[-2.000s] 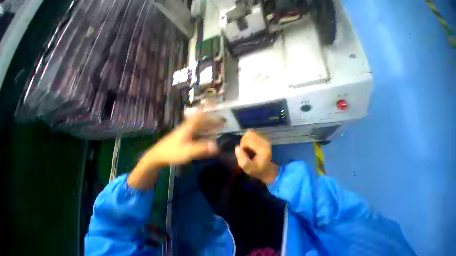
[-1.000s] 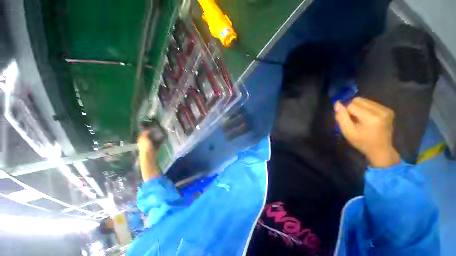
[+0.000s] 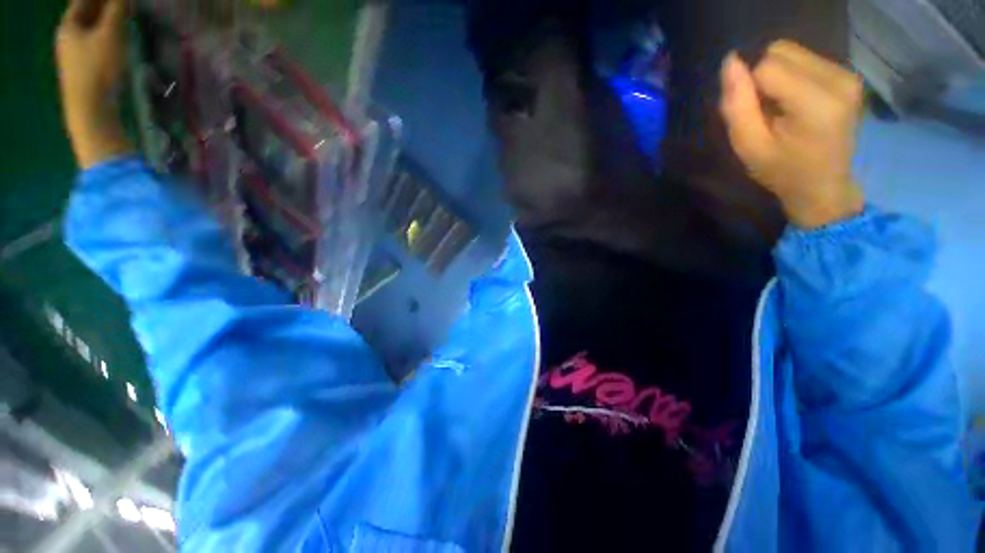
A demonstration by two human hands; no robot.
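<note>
A clear blister tray (image 3: pixel 324 205) with dark-red and black parts in its pockets stands at the upper left, tilted and blurred. My left hand (image 3: pixel 95 65) is at the top left, beside the tray's far side. Its fingers are blurred near the picture's edge, and whether they hold anything cannot be told. My right hand (image 3: pixel 794 130) is raised above my dark trousers at the upper right. Its fingers are curled in and its thumb points up; nothing shows in it.
Green bench top (image 3: pixel 32 130) lies at the left. A grey slotted thing (image 3: pixel 427 227) is below, beyond the tray's near edge. A shiny blue thing (image 3: pixel 644 113) shows between my legs. Blue floor (image 3: pixel 918 184) and part of a grey structure (image 3: pixel 918 54) are at the right.
The view has tipped down towards my body. My left hand has moved from the tray's lower corner up along its far side. The yellow-orange handle has left the view. My right hand stays curled.
</note>
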